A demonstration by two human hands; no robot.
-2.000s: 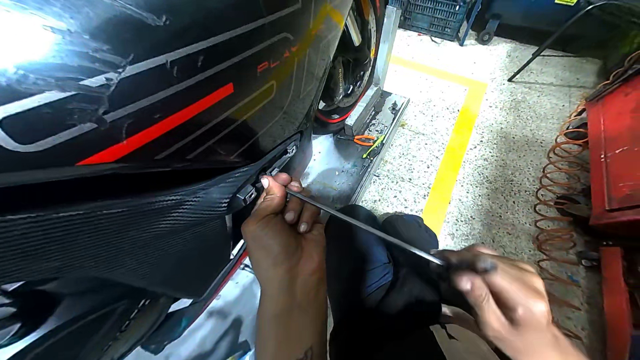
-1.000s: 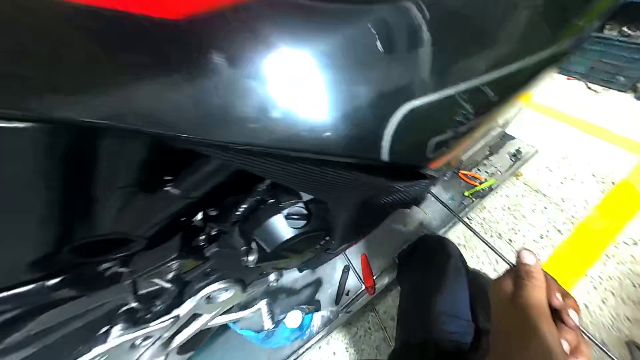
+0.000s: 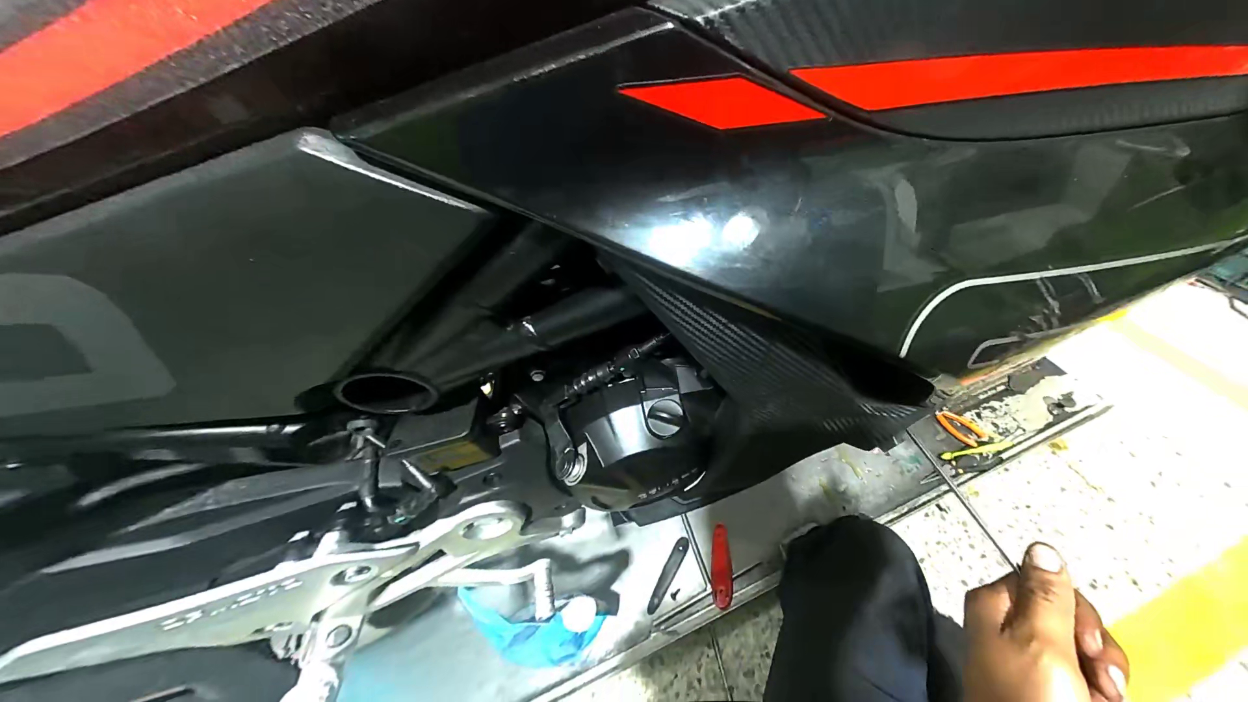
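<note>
My left hand is at the lower right, thumb uppermost and fingers curled around a long, thin metal tool shaft. From that hand the shaft slants up and left to the low edge of a carbon-patterned fairing panel; its tip is hidden there. My right hand is out of view. Above the panel spreads the glossy black motorcycle side fairing with red stripes. Left of the panel, the engine cover shows with its slotted round plug.
On the platform below the motorcycle lie a red-handled tool, a dark tool and a blue bag. Orange-handled pliers and a yellow-green tool are near its right end. My knee is beside the platform.
The view has swung strongly toward the motorcycle's engine. Two seconds ago both hands were on the long shaft, my right one at its handle end; now only my left hand shows.
</note>
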